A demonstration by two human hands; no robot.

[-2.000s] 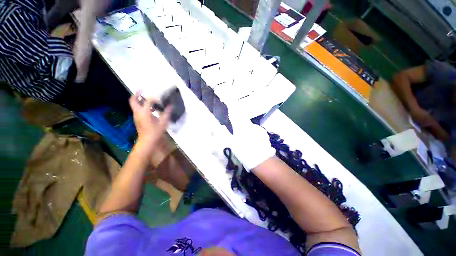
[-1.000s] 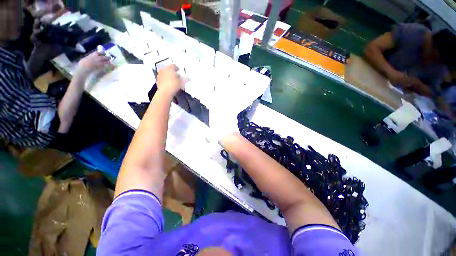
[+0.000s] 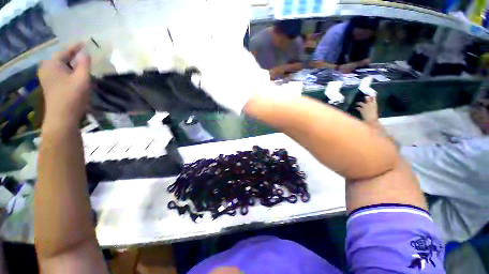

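A blurred row of open retail boxes, with white flaps above dark sides, is raised above the bench between my two hands. My bare left hand is at the row's left end with its fingers curled. My white-gloved right hand is at the right end; its fingertips are hard to tell from the white flaps. More boxes stand packed on the bench below, at left. A tangled heap of black looped cables lies on the bench in front of me.
The white bench runs across in front of me. Beyond it the green belt carries boxes with white flaps. A person's hand reaches to the belt at right, with a pale sleeve nearer. People sit opposite.
The view has turned toward the belt and the people opposite. Both my hands have moved up, and a row of boxes is now held between them above the bench.
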